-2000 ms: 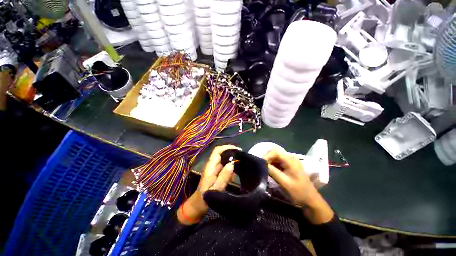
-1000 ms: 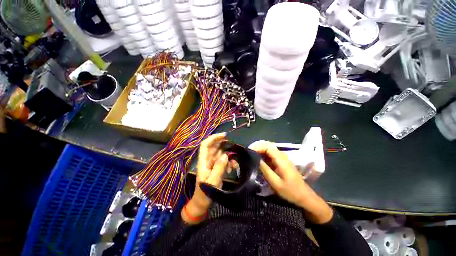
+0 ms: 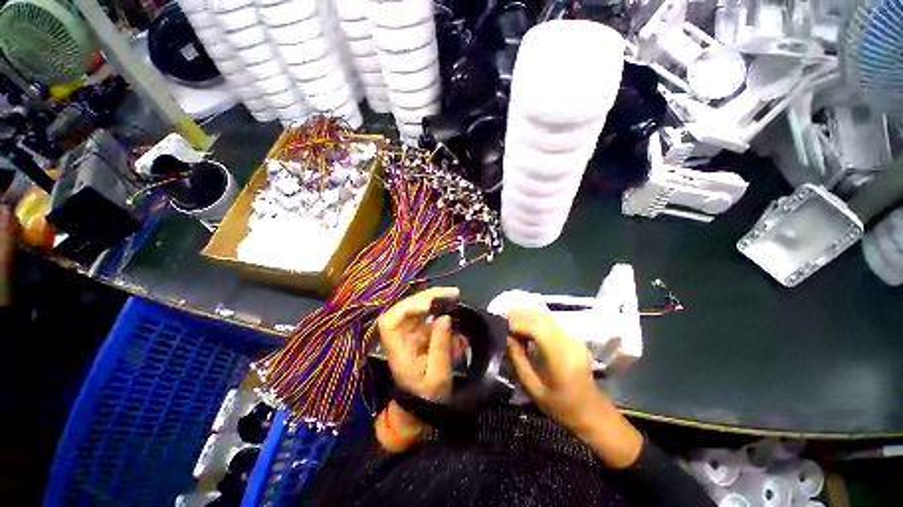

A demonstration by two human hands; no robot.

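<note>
A glossy black shell (image 3: 482,342) is held over the bench edge, its round opening tilted up. My left hand (image 3: 418,342) grips its left side, with fingers partly inside the opening. My right hand (image 3: 556,368) holds its right rim. What the fingertips touch inside is too small and blurred to tell. Just behind my right hand, a white bracket housing (image 3: 620,319) lies on the bench, partly hidden, with a short lead (image 3: 661,310) sticking out to its right.
A wire harness (image 3: 371,287) hangs over the bench edge beside an open carton (image 3: 322,277) of small white parts. A white shell stack (image 3: 554,139) stands behind. White brackets (image 3: 693,188) lie at right. A blue crate (image 3: 149,396) is lower left; a floor carton's white ring-ended parts (image 3: 767,480) are lower right.
The black shell has shifted slightly left and turned in my hands since two seconds ago. Both hands keep hold of it. The camera view has also shifted a little.
</note>
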